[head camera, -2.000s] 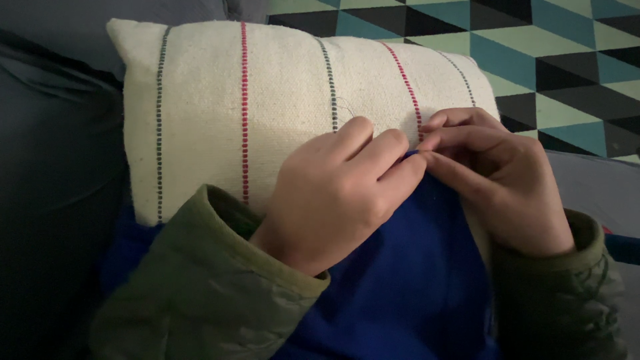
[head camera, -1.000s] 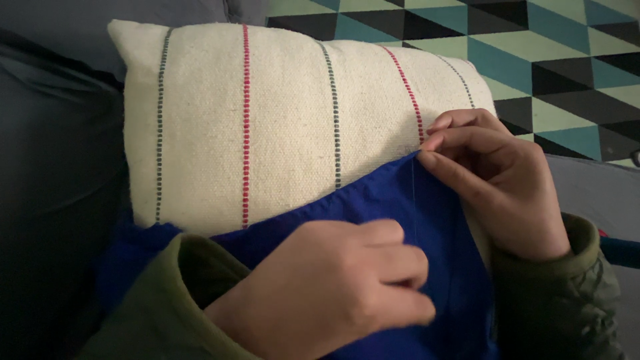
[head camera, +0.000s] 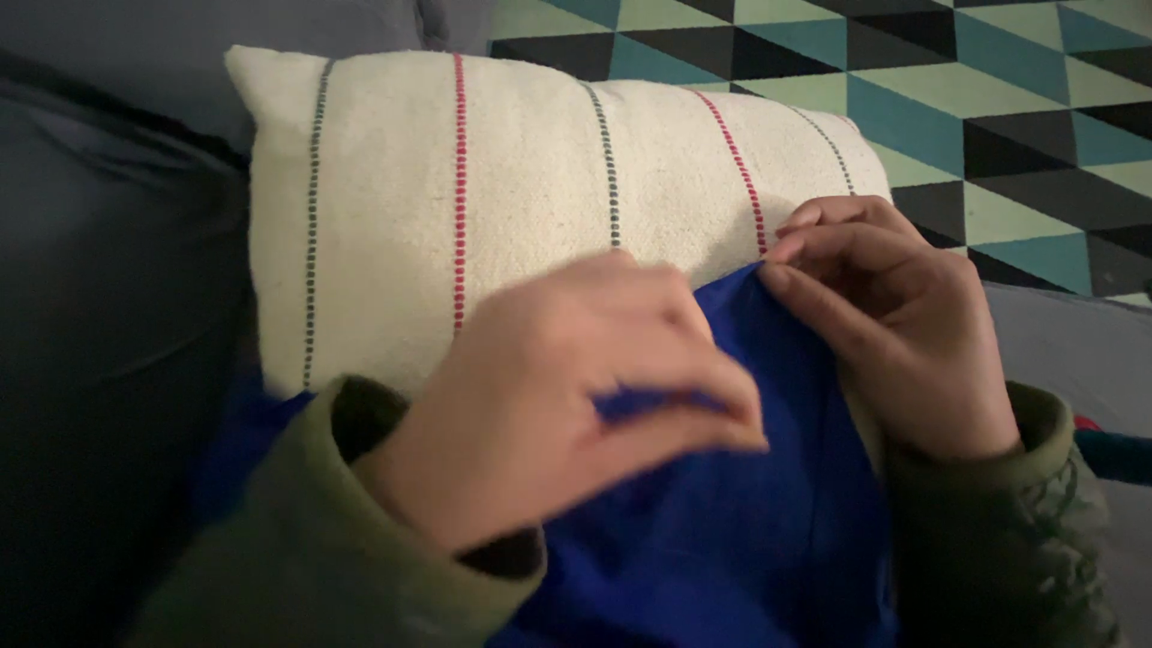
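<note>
Blue fabric (head camera: 774, 504) lies over the lower part of a cream cushion (head camera: 540, 162) with red and dark stitched stripes. My right hand (head camera: 891, 315) pinches the top edge of the fabric between thumb and fingers, against the cushion near a red stripe. Above the middle of the fabric is my left hand (head camera: 576, 387), blurred, its thumb and fingertips brought together. Whether a needle or thread is between those fingertips is too blurred to tell. Both wrists are in olive green sleeves.
Dark grey upholstery (head camera: 117, 234) lies at the left, with more grey cloth (head camera: 1071, 351) at the right. A patterned rug (head camera: 909, 90) of teal, black and pale shapes covers the floor beyond. A dark teal object (head camera: 1116, 456) with a red bit sits beside the right sleeve.
My left hand was beside my right hand at the fabric's edge, then drew away down over the fabric; it is now somewhat higher again. The right hand has kept its pinch.
</note>
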